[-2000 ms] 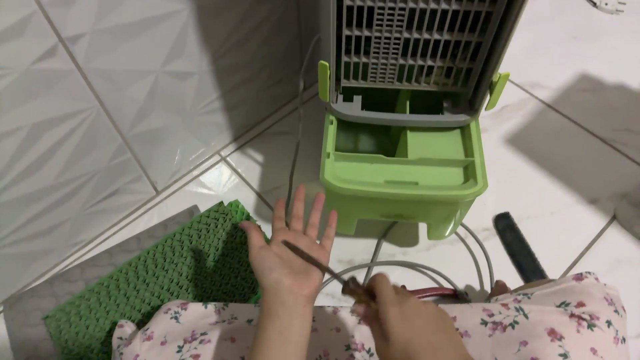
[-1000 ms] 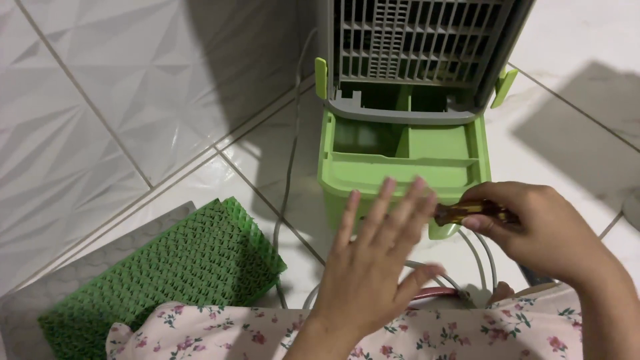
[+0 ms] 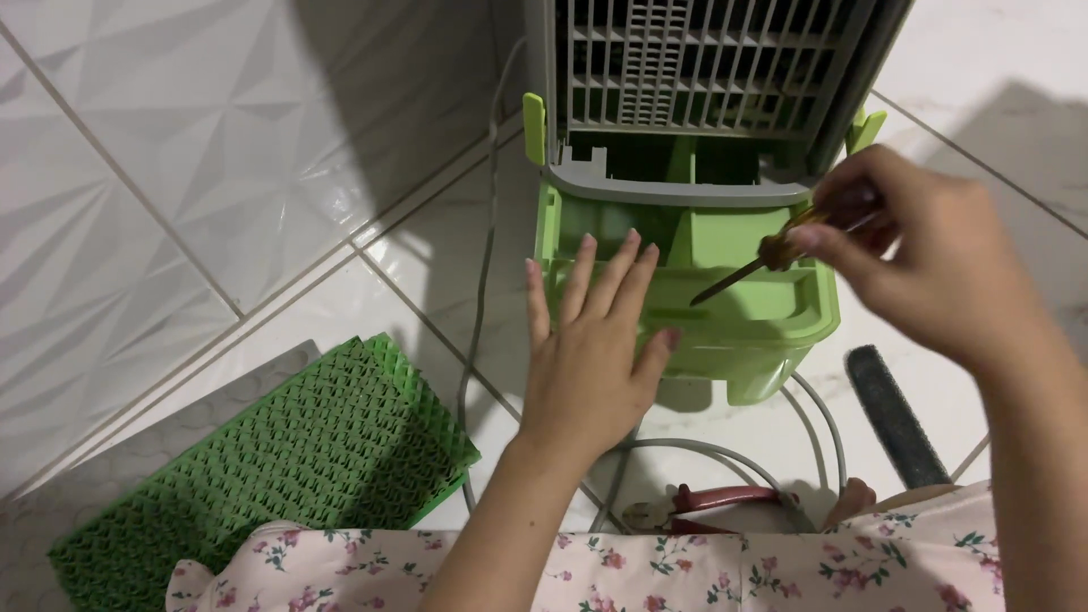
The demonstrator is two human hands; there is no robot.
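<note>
My right hand grips the amber handle of a screwdriver, its dark shaft pointing down-left over the front rim of a green plastic water tank. To its left, my left hand is spread, palm down and holding nothing, with its fingers over the tank's left front part; whether they touch it cannot be told. The tank sits at the base of an air cooler with a grey grille. Green clips stand at both sides of the housing, the left clip in plain view.
A green honeycomb cooling pad lies on a grey panel at left. Red-handled pliers and a grey cable lie on the tiled floor before the tank. A dark strip is at right, and a tiled wall at left.
My left hand has turned from palm up to palm down and moved forward to the tank. My right hand has moved forward and right with the screwdriver, which earlier pointed at my left palm.
</note>
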